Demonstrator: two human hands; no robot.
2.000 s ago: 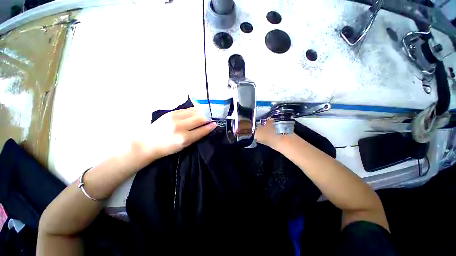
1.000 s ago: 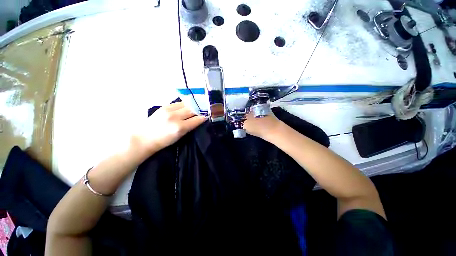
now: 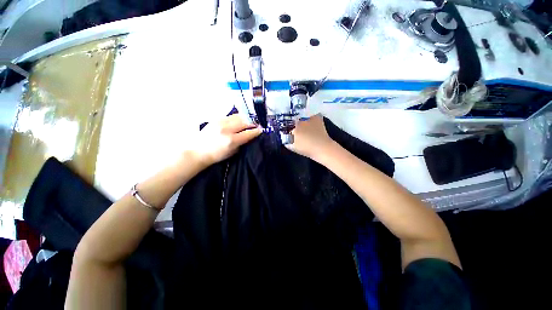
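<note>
A black garment [image 3: 260, 187] lies over the front of the white table and hangs down toward my lap, with a thin white stitch line at its left. My left hand [image 3: 227, 136] holds its upper edge just left of the needle area, fingertips close to the presser foot. My right hand [image 3: 310, 136] is on the cloth just right of the needle area, its fingertips partly hidden behind the metal parts. The white sewing machine [image 3: 357, 54] with a blue stripe and JACK lettering stands over the cloth edge.
A black flat device [image 3: 463, 158] with a cord lies at the right. A cream thread bundle [image 3: 458, 95] hangs on the machine head near a dark control panel [image 3: 514, 101]. A folded dark cloth [image 3: 66, 197] lies at the left, near brown film-covered board [image 3: 60, 103].
The view has shifted, so the JACK lettering and control panel now show. Both hands stay on the cloth at either side of the needle area.
</note>
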